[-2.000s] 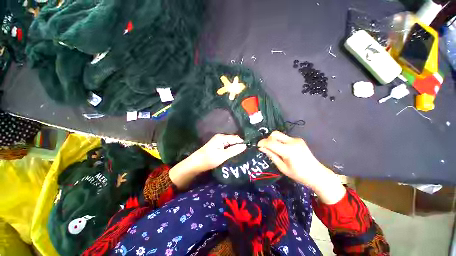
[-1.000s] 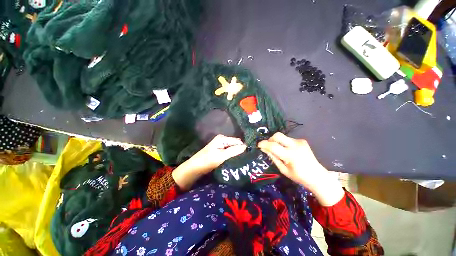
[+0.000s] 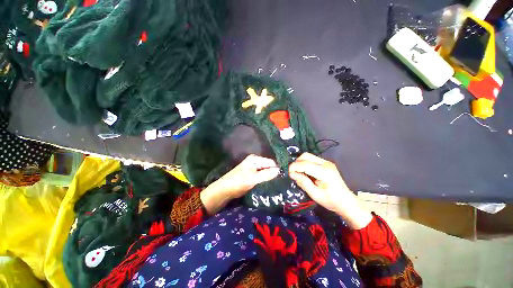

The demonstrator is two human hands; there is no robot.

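A dark green plush wreath piece (image 3: 211, 132) lies at the table's front edge and over my lap, with a tan gingerbread figure (image 3: 258, 99), a red and white Santa hat appliqué (image 3: 282, 124) and white lettering (image 3: 277, 199). My left hand (image 3: 247, 177) pinches the plush beside the centre hole. My right hand (image 3: 319, 179) pinches it just to the right, fingertips close to the left ones. Any needle between the fingertips is too small to see. A thin dark thread loop shows right of the piece.
A heap of green plush pieces (image 3: 135, 62) lies at the left on the dark table (image 3: 315, 28). Black beads (image 3: 353, 87), a pale green case (image 3: 419, 58) and a phone (image 3: 470, 46) are at the right. A yellow sack (image 3: 28, 216) with green pieces stands lower left.
The view has shifted slightly. Both hands remain pinching the plush, a little lower and slightly farther apart, and the right hand covers more of the lettering.
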